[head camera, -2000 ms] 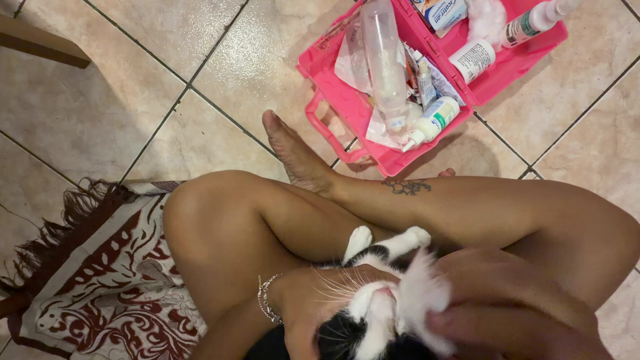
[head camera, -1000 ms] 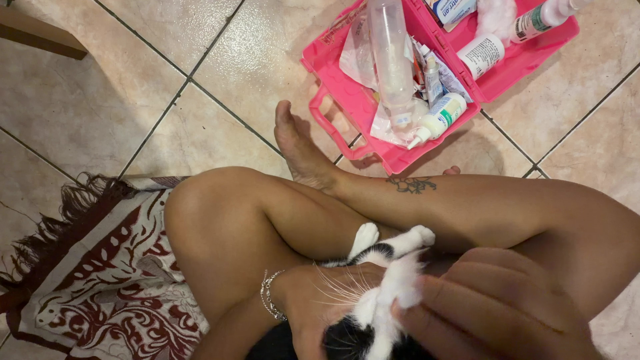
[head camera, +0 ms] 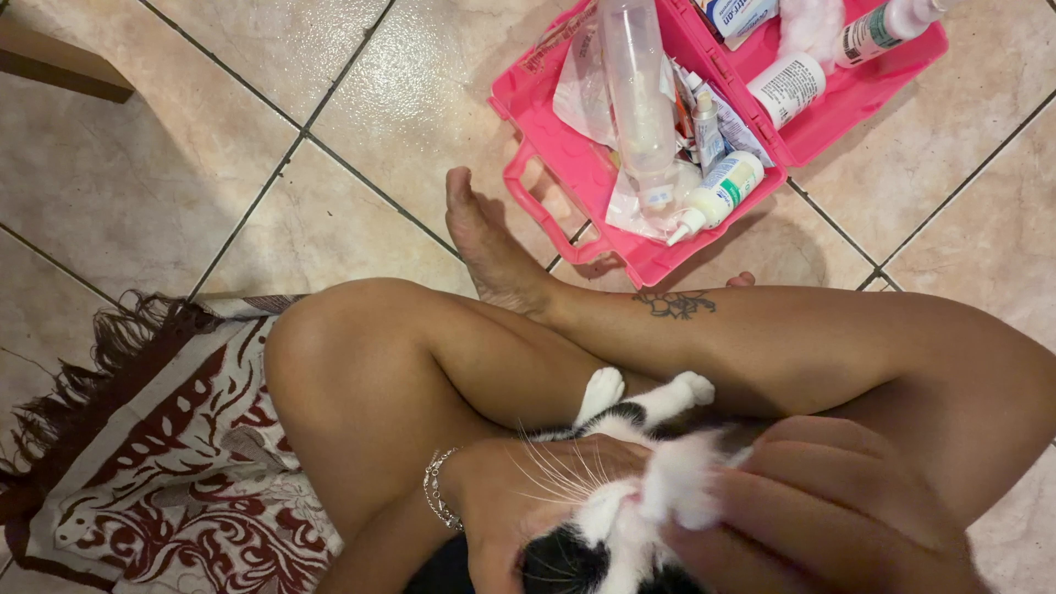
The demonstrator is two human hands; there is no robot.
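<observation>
A black and white cat (head camera: 610,511) lies between my crossed legs, its white front paws pointing away from me. My left hand (head camera: 528,495), with a silver chain bracelet (head camera: 440,488) at the wrist, wraps around the cat's neck and head. Pinched in the fingers of my right hand (head camera: 817,511) is a white cotton wad (head camera: 681,480), held against the cat's muzzle. The fingers and cotton cover part of the cat's face, and the right hand is slightly blurred.
An open pink plastic case (head camera: 569,223) lies on the tiled floor beyond my legs, holding a clear plastic bottle (head camera: 639,99), a white dropper bottle (head camera: 724,194), tubes, cotton (head camera: 808,33) and boxes. A fringed, patterned rug (head camera: 190,487) is at the left; a wooden piece (head camera: 66,62) is at the upper left.
My right hand and the cotton have shifted slightly about the cat's face. My left hand keeps its hold on the cat.
</observation>
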